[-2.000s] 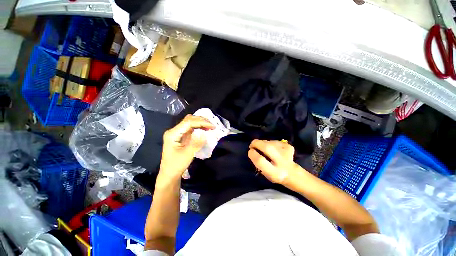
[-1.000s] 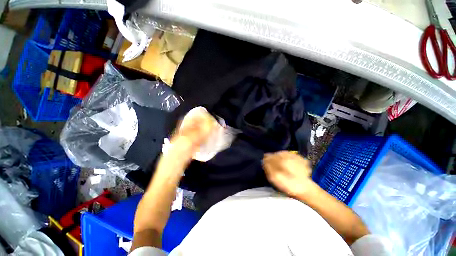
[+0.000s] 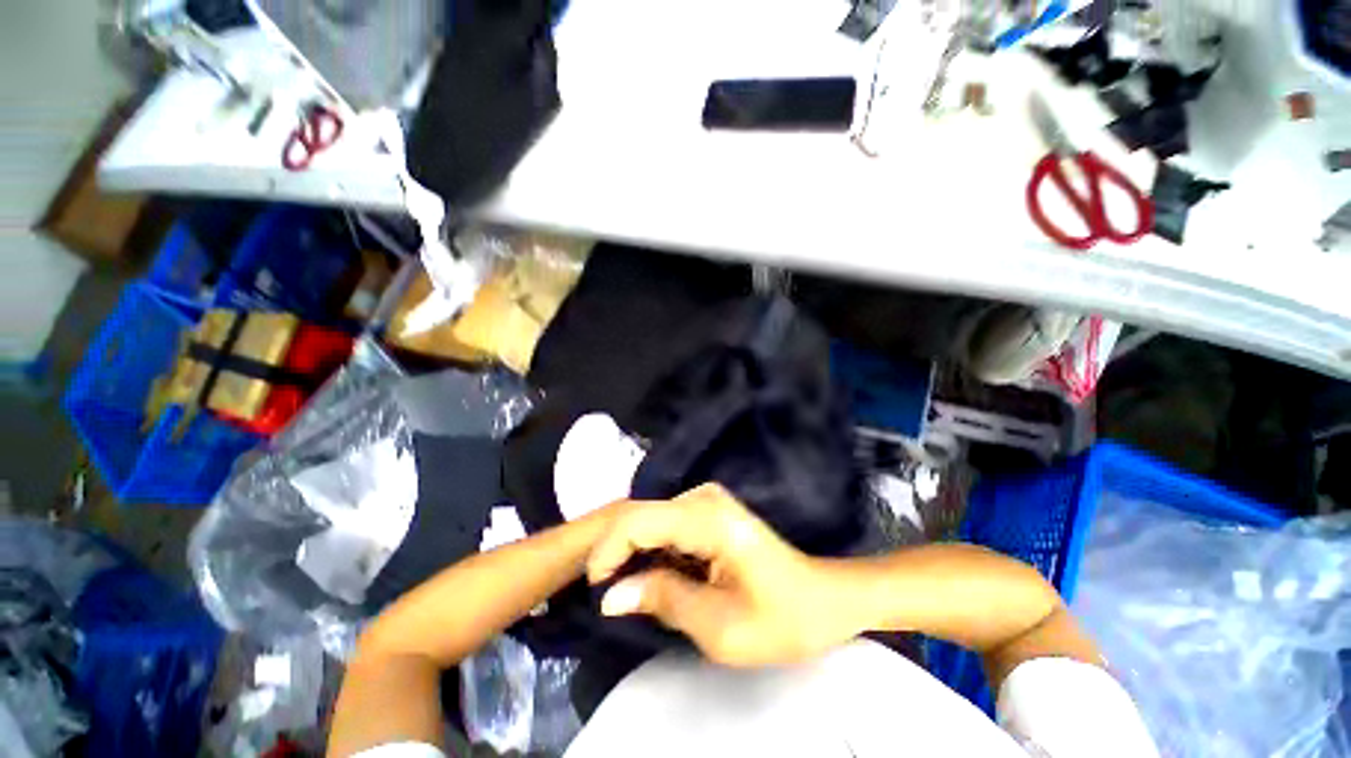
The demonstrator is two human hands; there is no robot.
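A black garment [image 3: 593, 319] lies bunched over my lap and reaches up to the table edge. A rounded white patch [image 3: 597, 465] lies on it, just beyond my hands. My right hand [image 3: 756, 592] is curled over the garment, thumb and fingers bent towards the left. My left hand [image 3: 634, 521] meets it there and is mostly hidden by it. I cannot tell whether either hand holds cloth or a small tool.
Clear plastic bag [image 3: 245, 511] with white pieces on the left. White table [image 3: 637, 185] ahead carries a black phone [image 3: 779, 104], red-handled shears [image 3: 1089, 200], another red-handled pair [image 3: 311, 136] and black scraps. Blue crates stand left [image 3: 111, 388] and right [image 3: 1085, 518].
My view has tilted up and shows more tabletop. My hands have come together over the lap. My left hand has left the white patch, which now lies uncovered.
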